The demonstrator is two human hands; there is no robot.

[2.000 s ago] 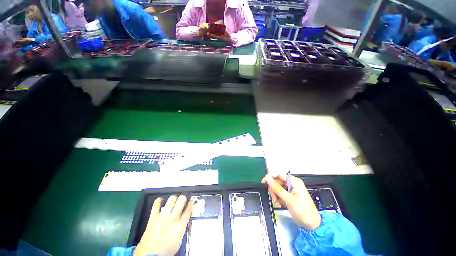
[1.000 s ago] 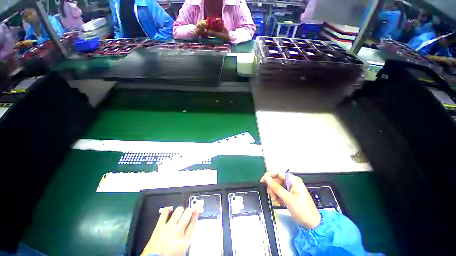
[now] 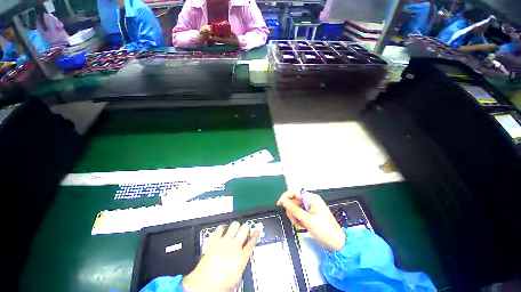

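A black phone tray [image 3: 157,251] lies at the front edge, holding phone housings side by side. My left hand [image 3: 224,258] lies over two of the middle housings, fingers spread, fingertips near the camera-hole end of a phone housing [image 3: 273,268]. Whether it presses on anything there is hidden. My right hand [image 3: 314,219] is over the tray to the right, closed around a thin purplish stick [image 3: 304,199], tweezers or a pick pen. Another phone housing [image 3: 349,214] shows its dark top beyond the right hand. A small white piece [image 3: 173,248] lies in the tray's left slot.
A notched sticker strip [image 3: 137,219], a dotted sticker sheet [image 3: 131,191], a loose white liner [image 3: 220,177] and a long white strip [image 3: 85,179] lie behind the tray. A white board [image 3: 331,154] is right. Dark tray stacks [image 3: 423,159] flank the mat. Clear blister trays [image 3: 325,57] and a person [image 3: 220,25] are beyond.
The view has shifted. My left hand has moved right over the housings, uncovering the tray's left slot with the small white piece. My right hand keeps its pose around the stick.
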